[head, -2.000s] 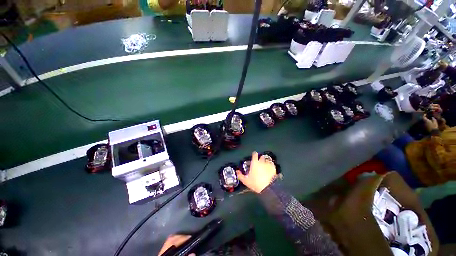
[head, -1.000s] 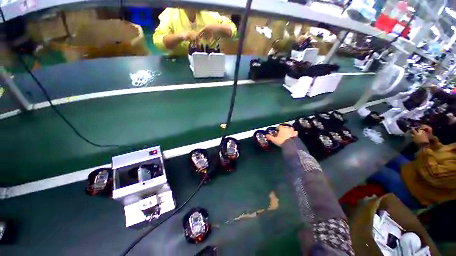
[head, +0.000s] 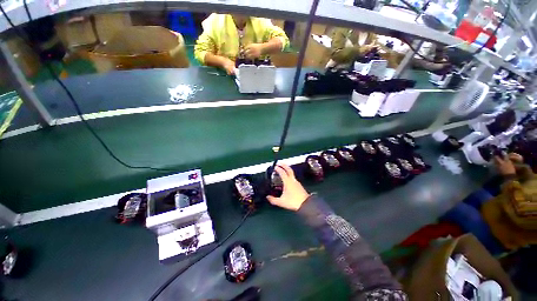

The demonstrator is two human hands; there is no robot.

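Observation:
My right hand (head: 288, 191) reaches in from the lower right, its fingers and thumb around a black housing (head: 275, 177) with a silver inner part, near the white strip. Another housing (head: 244, 189) stands just left of it. A single housing (head: 238, 261) stands nearer me, with red wires at its edge. The end of a dark tool (head: 246, 294) shows at the bottom edge, mostly cut off. My left hand is out of the picture.
A white screw feeder (head: 176, 203) stands left, a housing (head: 132, 207) beside it. More housings (head: 393, 169) stand in rows at right. A black cord (head: 291, 94) hangs across the middle. A carton (head: 433, 267) is lower right. People sit opposite and at right.
My right hand went from the near housings to the row by the strip, then left to the housing it holds. Those near housings have left their spot. My left hand has left the picture.

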